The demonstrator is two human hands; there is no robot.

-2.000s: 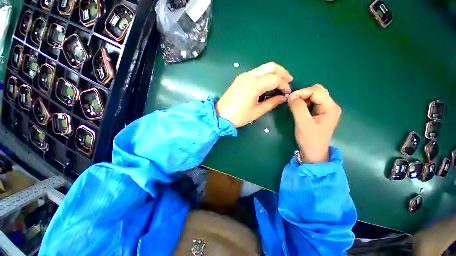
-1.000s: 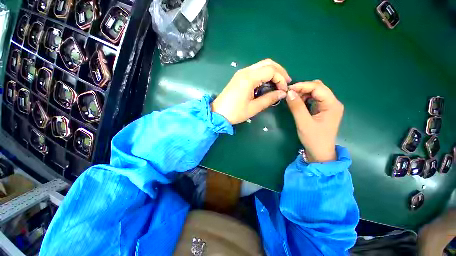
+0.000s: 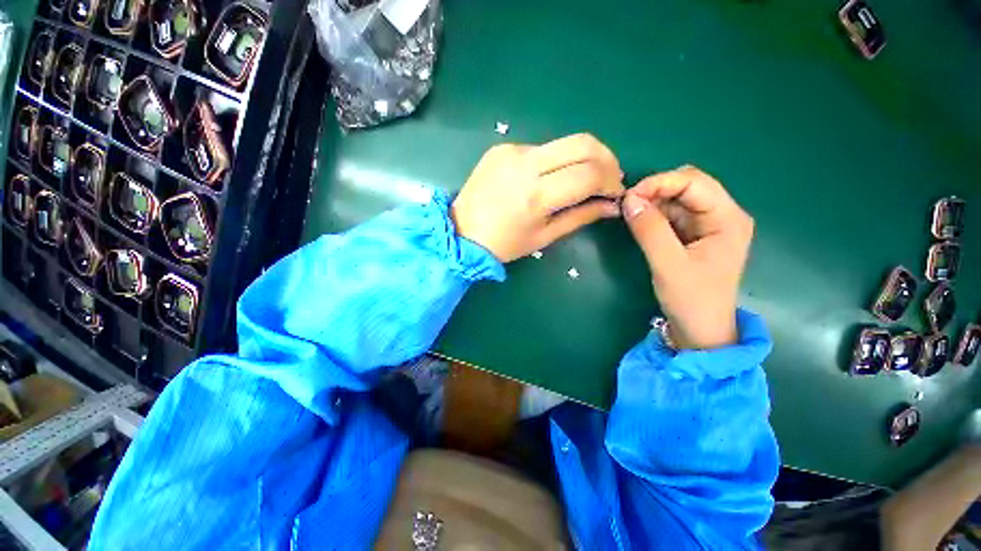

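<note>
My left hand (image 3: 541, 196), bare, is closed round a dark watch housing (image 3: 588, 201); only a thin dark sliver shows between thumb and fingers. My right hand (image 3: 699, 245), bare, meets the left fingertips with its bent thumb and forefinger pinched together. Whether a tiny piece is between them is too small to tell. Small silver-white pieces lie on the green bench surface, one beyond my left hand (image 3: 502, 128) and one nearer me between the hands (image 3: 573, 273); another is partly visible beside my left hand.
A black compartment tray (image 3: 254, 138) with rose-rimmed housings stands at left. A clear bag of small parts (image 3: 377, 67) lies beside it. Several housings (image 3: 904, 351) group at right; one (image 3: 862, 27) lies at the far right. Another person's arm (image 3: 938, 506) shows at lower right.
My left hand has turned, so less of the dark housing shows than a second ago. My right hand has shifted slightly right. The fingertips still meet.
</note>
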